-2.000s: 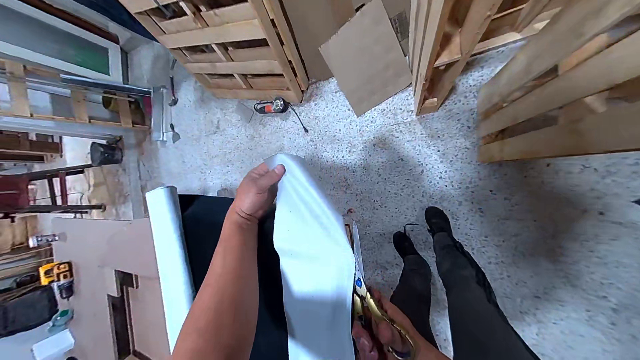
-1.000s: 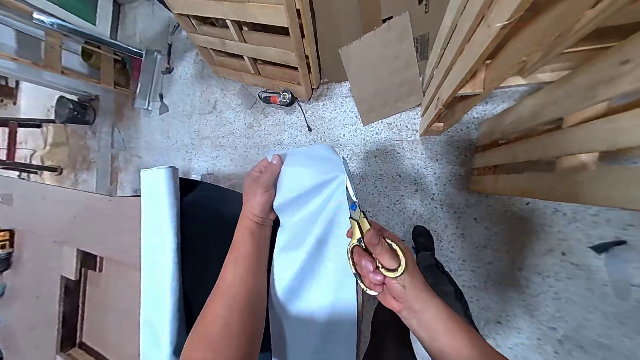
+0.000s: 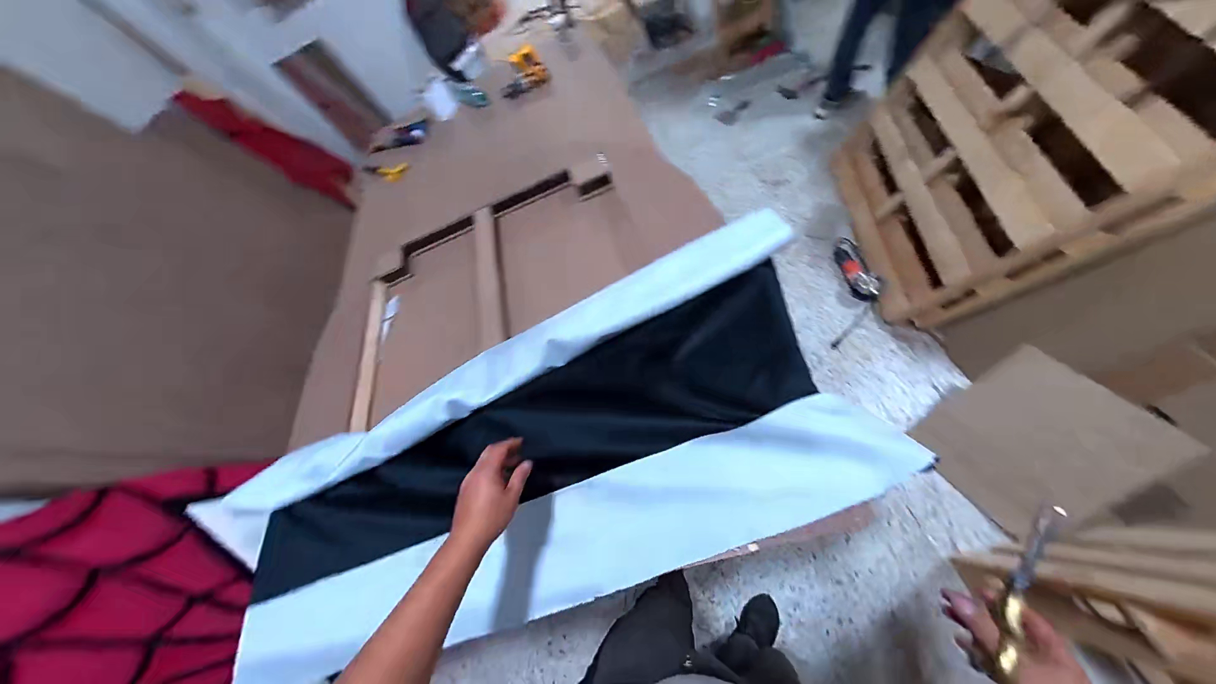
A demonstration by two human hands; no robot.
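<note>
My left hand is over the black fabric, close to its lower edge, its fingers slightly apart and nothing held. That fabric lies on the table, with a long white folded strip along its far side and a wide white piece along the near side; whether they are one cloth I cannot tell. At the lower right, away from the cloth, my right hand holds scissors with gold handles, blades pointing up. The blades look close together, though blurred.
A wooden frame lies on the brown table surface, with a yellow tool at its far end. Red webbed-pattern fabric is at lower left. Wooden pallets, cardboard and a corded tool are at right. A person stands behind.
The scissors have moved away from the white fabric, in my right hand. My left hand has let go of the white edge and is over the black fabric. The view has swung toward the table.
</note>
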